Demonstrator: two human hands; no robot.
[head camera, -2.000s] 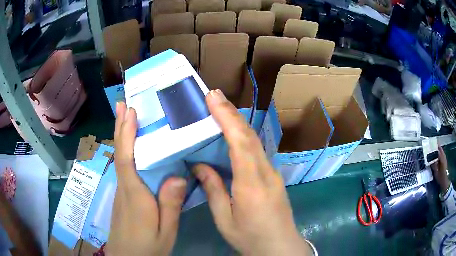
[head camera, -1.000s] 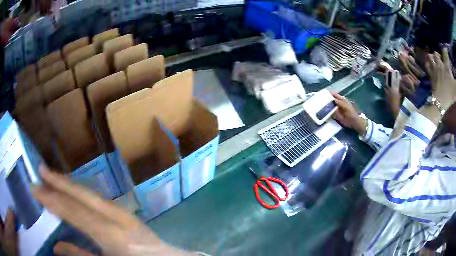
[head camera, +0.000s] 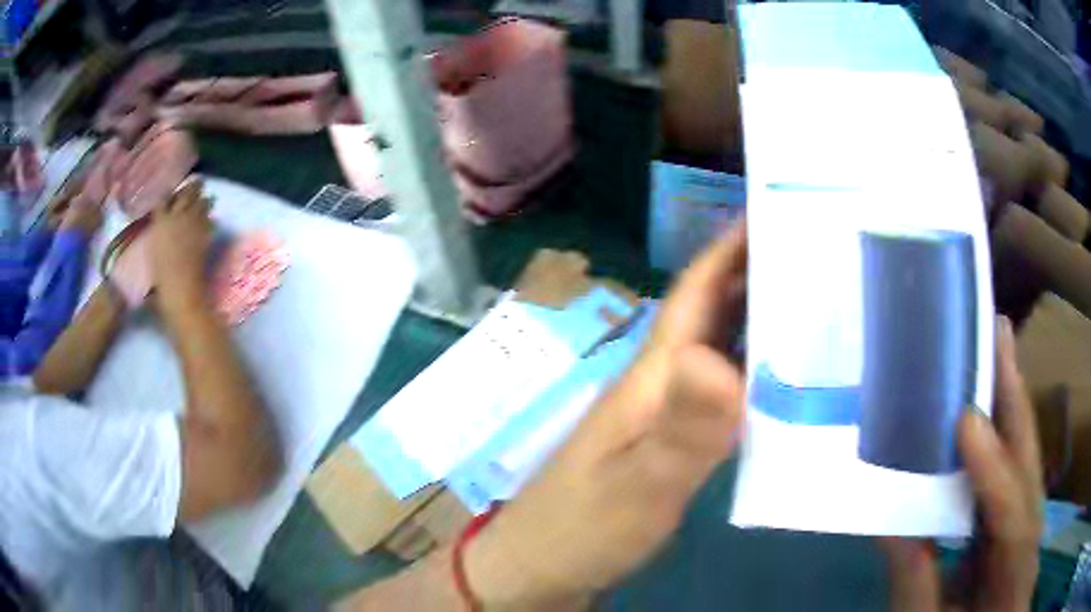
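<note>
A product box (head camera: 808, 311), light blue and white with a dark cylinder picture, is upright close in front of me, right of the middle. My left hand (head camera: 694, 359), with a red band at the wrist, is on its left side, fingers partly hidden behind it. My right hand (head camera: 1005, 478) is on its lower right side, cut off by the lower edge. Flat cartons (head camera: 479, 383) with brown edges lie stacked on the green bench, left of the box.
A pale upright post (head camera: 407, 155) stands behind the flat cartons, with pink housings (head camera: 509, 120) beside it. At left, another person's arms reach over a white sheet (head camera: 341, 311) with a pile of small pink parts (head camera: 251, 277). Standing brown cartons (head camera: 1053, 347) are at right, partly hidden.
The view has swung left, from the right neighbour and scissors to the left neighbour and flat cartons. The box, at the far left edge one second ago, now shows upright and large between both hands.
</note>
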